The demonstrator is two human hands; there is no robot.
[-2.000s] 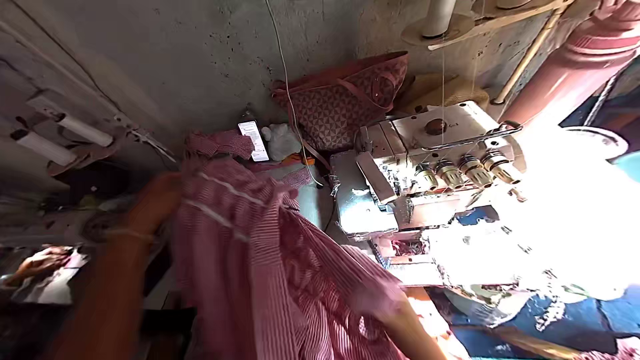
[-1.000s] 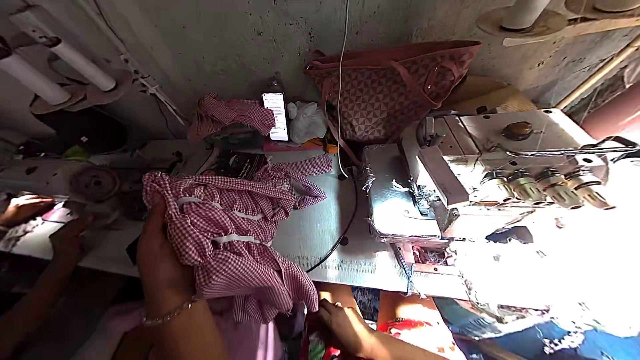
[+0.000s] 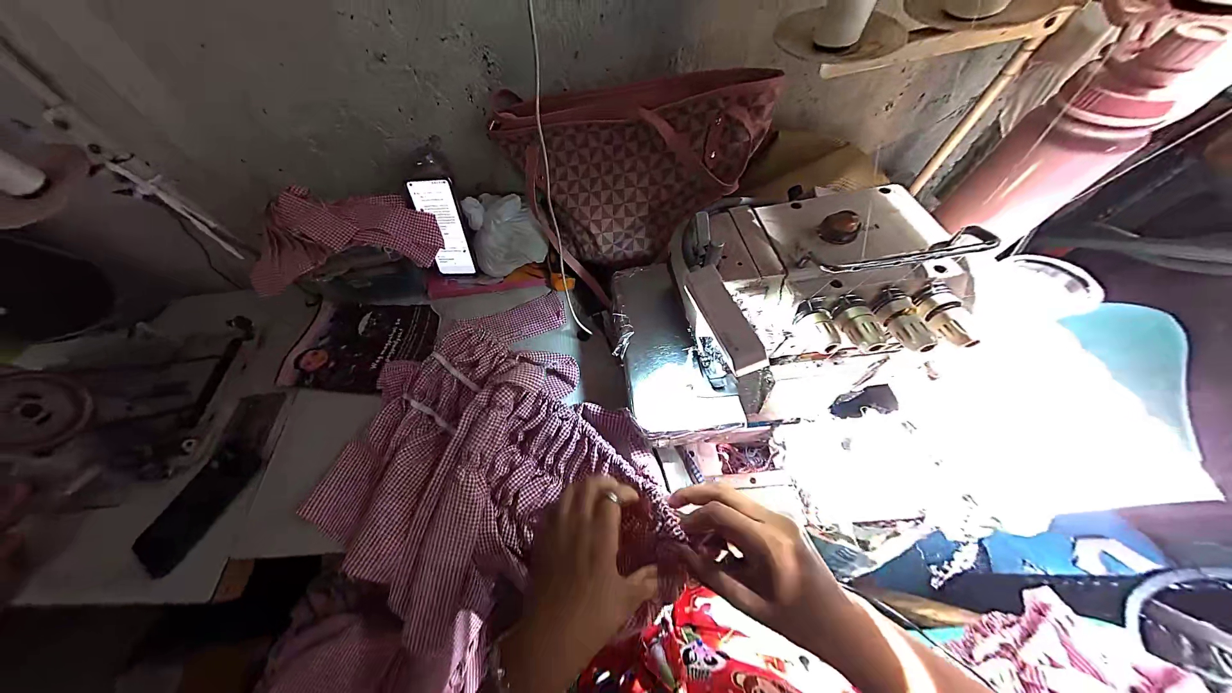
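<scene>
A red-and-white gingham garment [image 3: 462, 481] with a gathered, ruffled edge and two short white strips lies across the table's front edge and hangs down towards my lap. My left hand [image 3: 577, 568], a ring on one finger, is on the gathered cloth near its lower right end. Just right of it, my right hand [image 3: 751, 549] pinches the same gathered edge between thumb and fingers. The fingertips of both hands are close together; the cloth beneath my left palm is partly hidden. An overlock sewing machine [image 3: 818, 279] stands beyond my right hand.
At the back are a patterned pink handbag [image 3: 626, 164], a lit phone [image 3: 443, 226], a white plastic bag [image 3: 505, 234] and folded gingham cloth [image 3: 337, 231]. Another sewing machine [image 3: 106, 404] stands left, with part of a person's hand at the edge. More gingham cloth [image 3: 1059, 645] lies lower right.
The garment, held up by my left hand a second ago, now lies spread over the table edge. My left hand has moved right, and both hands have come together at the gathered edge.
</scene>
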